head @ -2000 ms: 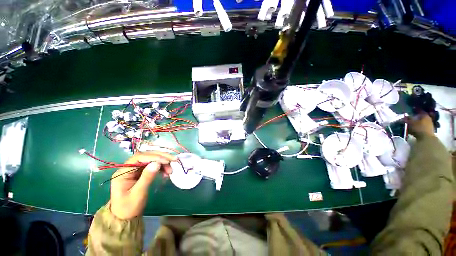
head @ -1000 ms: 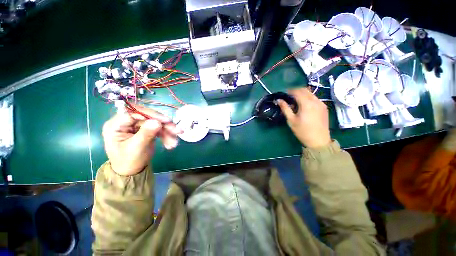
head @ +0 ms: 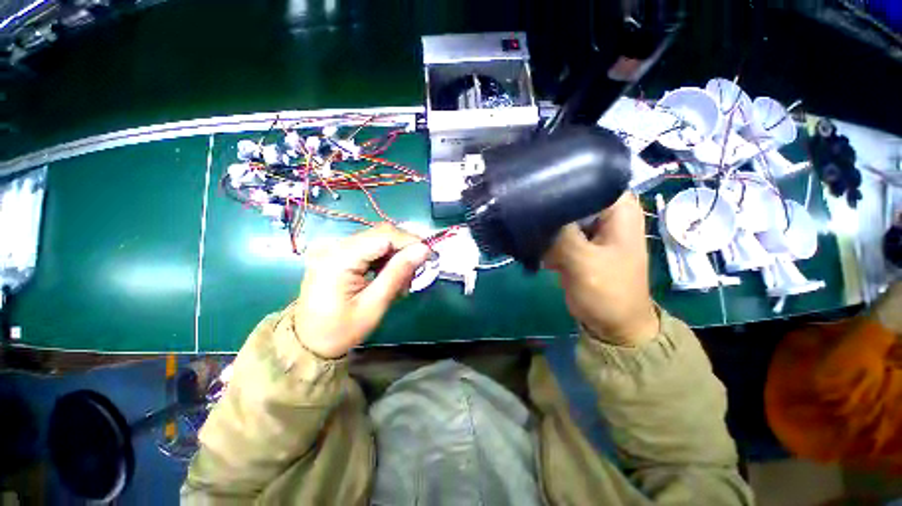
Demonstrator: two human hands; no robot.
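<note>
My right hand (head: 603, 272) holds the black round housing (head: 559, 183) raised and tilted on its side above the bench, its slotted end toward the left. My left hand (head: 361, 287) pinches red lead wires (head: 442, 237) between thumb and fingertips at that slotted end. Whether the wires enter the housing cannot be told. A white housing (head: 457, 259) lies on the bench behind the hands, partly hidden by the left fingers. A white cord (head: 496, 264) runs from it toward the black housing.
A tangled pile of small wired components (head: 287, 173) lies at left. The metal screw feeder (head: 480, 128) stands at the centre back. Several white housings (head: 700, 219) lie at right, with small black parts (head: 837, 158) beyond. A person's orange sleeve (head: 826, 390) shows at lower right.
My right hand has lifted the black housing off the bench and turned it on its side. My left hand has moved right with the red wires, up to the housing.
</note>
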